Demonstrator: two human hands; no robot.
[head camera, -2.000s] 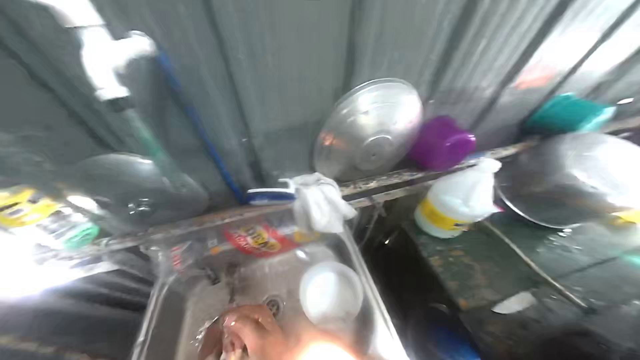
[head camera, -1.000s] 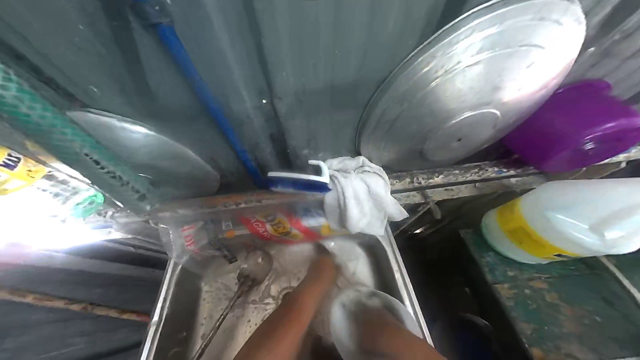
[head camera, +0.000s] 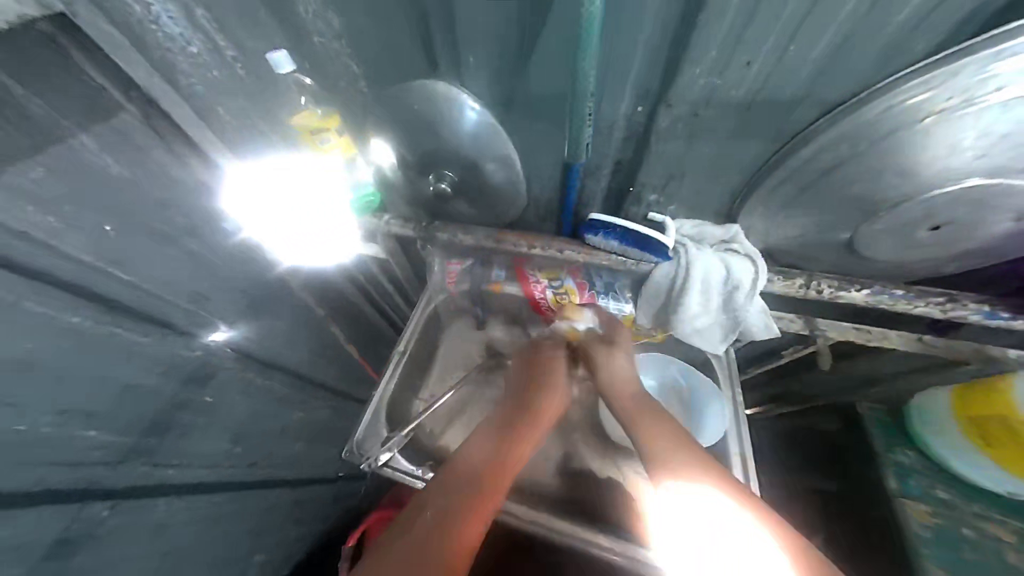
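My left hand (head camera: 548, 360) and my right hand (head camera: 604, 340) are close together over the back of a metal sink (head camera: 460, 408). Between their fingers is a small whitish-yellow thing (head camera: 576, 320), blurred, perhaps a sponge; both hands seem closed on it. Behind them a clear plastic packet with a red and yellow printed label (head camera: 544, 288) lines the sink's back edge. To the right of my right forearm a white translucent bowl (head camera: 688, 396) rests in the sink. A long-handled metal utensil (head camera: 436, 404) leans over the left side, its head partly hidden near my left hand.
On the ledge behind the sink are a blue and white brush (head camera: 628, 238) and a draped white cloth (head camera: 708, 284). Metal lids (head camera: 452, 152) (head camera: 904, 176) lean on the corrugated wall. A white jug with a yellow label (head camera: 980, 432) stands at the right. A bright glare lies at the left.
My hands, apart with the right one at the white bowl a second ago, are now together near the printed packet. The bowl is out of my right hand. The view has swung left.
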